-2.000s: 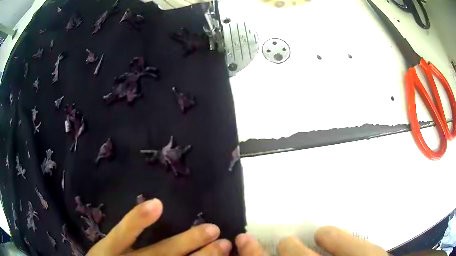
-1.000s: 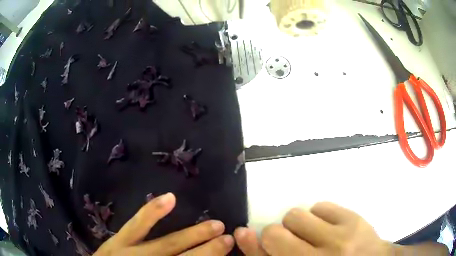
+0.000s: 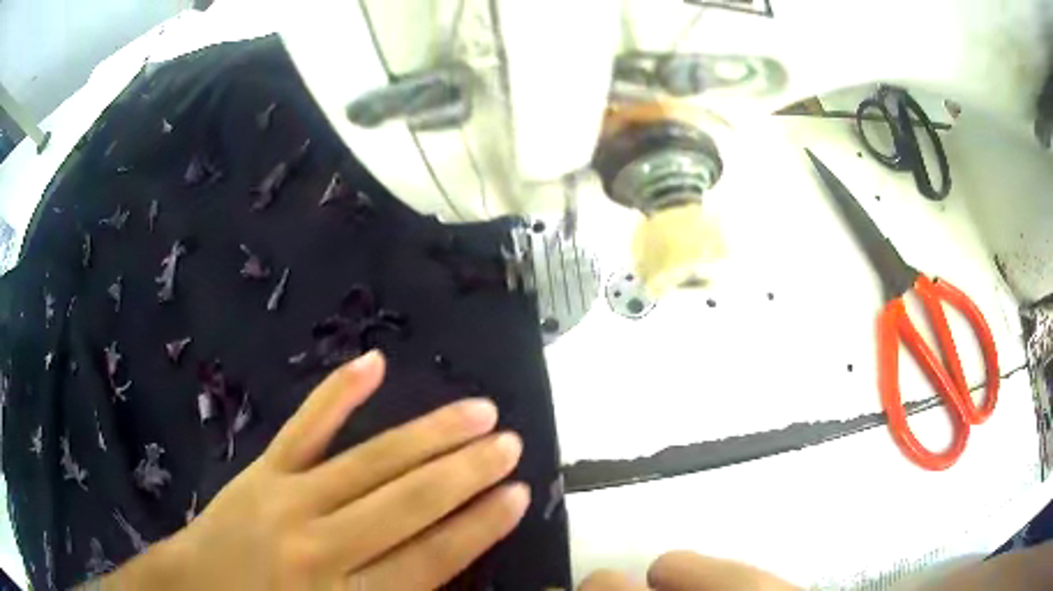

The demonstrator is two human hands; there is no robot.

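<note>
The black fabric garment piece (image 3: 266, 300) with purple-grey tufts covers the left half of the table, its right edge running down from the presser foot (image 3: 515, 268) beside the needle plate (image 3: 564, 281). My left hand (image 3: 381, 485) lies flat on the cloth with its fingers apart. My right hand (image 3: 681, 574) is cut off by the bottom edge, near the cloth's lower right edge; whether it pinches the cloth is hidden. The white sewing machine head (image 3: 554, 81) hangs over the top of the cloth.
Shears with red-orange handles (image 3: 964, 398) lie at right across the dark bed seam (image 3: 716, 448). Small black scissors (image 3: 912, 144) lie behind them. The thread tension assembly (image 3: 670, 191) sits on the head above the round perforated insert (image 3: 629, 294). A ruler scale (image 3: 906, 571) runs along the front edge.
The view has tilted up, showing more of the machine head, and table things sit lower in the picture. My left hand has moved up the cloth, away from my right hand.
</note>
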